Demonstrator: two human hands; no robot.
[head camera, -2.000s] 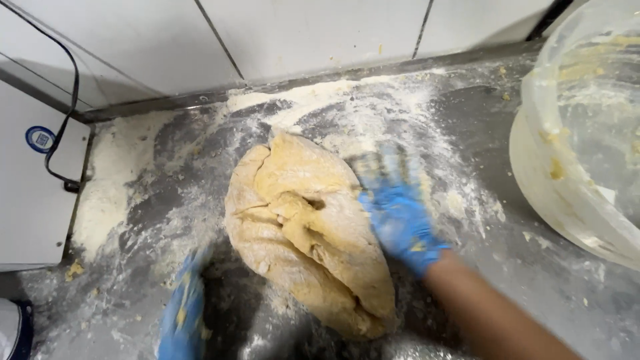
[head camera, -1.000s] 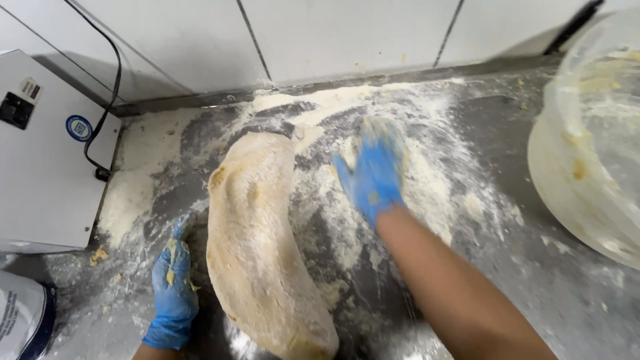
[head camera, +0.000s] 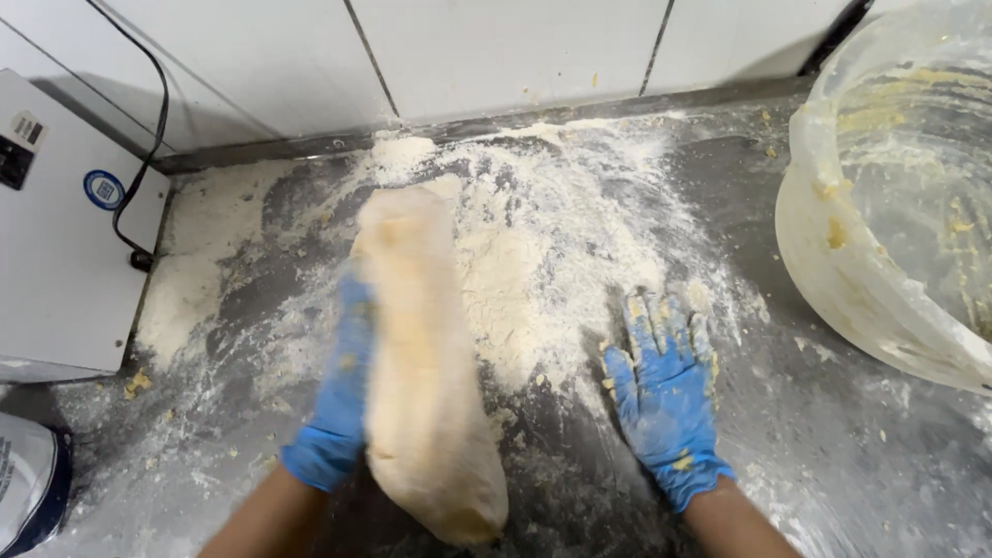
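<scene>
A long, floured piece of dough (head camera: 426, 356), partly blurred, stretches from the middle of the view toward the near edge. Against its left side lies my left hand (head camera: 341, 380) in a blue glove, its fingers partly hidden by the dough. My right hand (head camera: 663, 387), also blue-gloved and smeared with dough bits, rests palm down on the floured metal worktop (head camera: 558, 480), fingers slightly apart and holding nothing. White flour (head camera: 504, 271) is spread between the dough and the right hand and beyond them.
On the right stands a large translucent plastic tub (head camera: 821, 256) with dough residue. At the left are a grey metal box (head camera: 62, 271) with a black cable (head camera: 163, 101) and a white container (head camera: 23, 480) with a dark rim. A tiled wall (head camera: 504, 54) bounds the worktop's back.
The dough went from a wide, creased, folded mass to a long, smoother shape. My right hand has come nearer from the flour farther back. My left hand has moved against the dough.
</scene>
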